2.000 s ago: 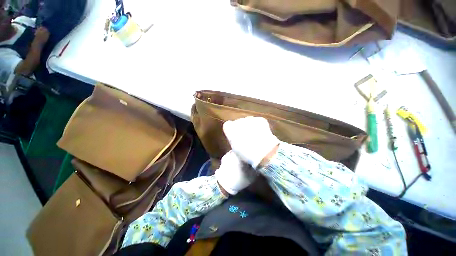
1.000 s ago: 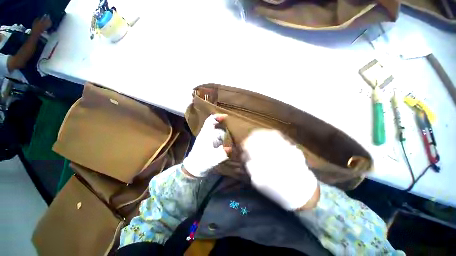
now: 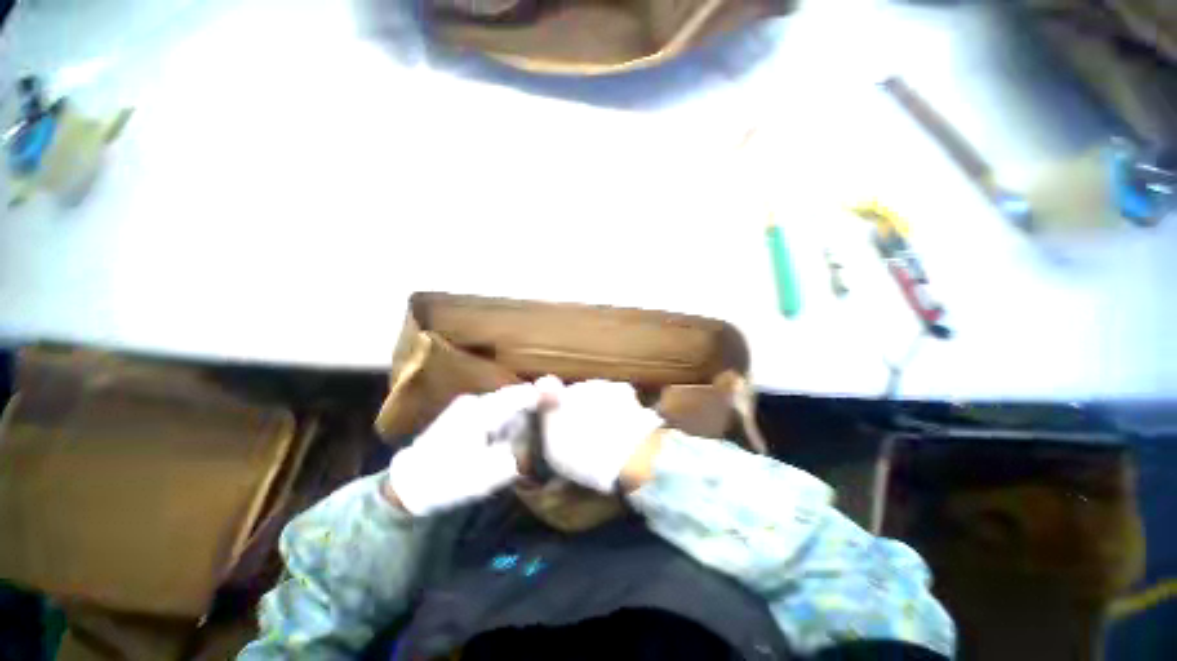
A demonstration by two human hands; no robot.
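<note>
A brown handbag (image 3: 594, 329) lies at the table's front edge before me, its wide mouth open and its inner pocket line showing. My left hand (image 3: 458, 446), in a white glove, is at the front edge of the bag. My right hand (image 3: 594, 433), also in a white glove, is beside it, the fingertips of both close together. Both hands are closed on the bag's near side, and a fold of the bag shows below them. The image is blurred, and the exact finger hold is partly hidden.
The white table (image 3: 323, 194) holds a green-handled tool (image 3: 782, 271), a red-handled tool (image 3: 914, 282), a long brown handle (image 3: 949, 136) and a glue pot (image 3: 71, 158). Another brown bag (image 3: 581, 32) lies at the back. Stacked bags (image 3: 136, 478) are at the left. A brown item (image 3: 1007, 542) is at the lower right.
The view has swung to the right. My hands, apart a second ago, are now together at the bag's near edge. The bag's near side is pulled towards me and folded.
</note>
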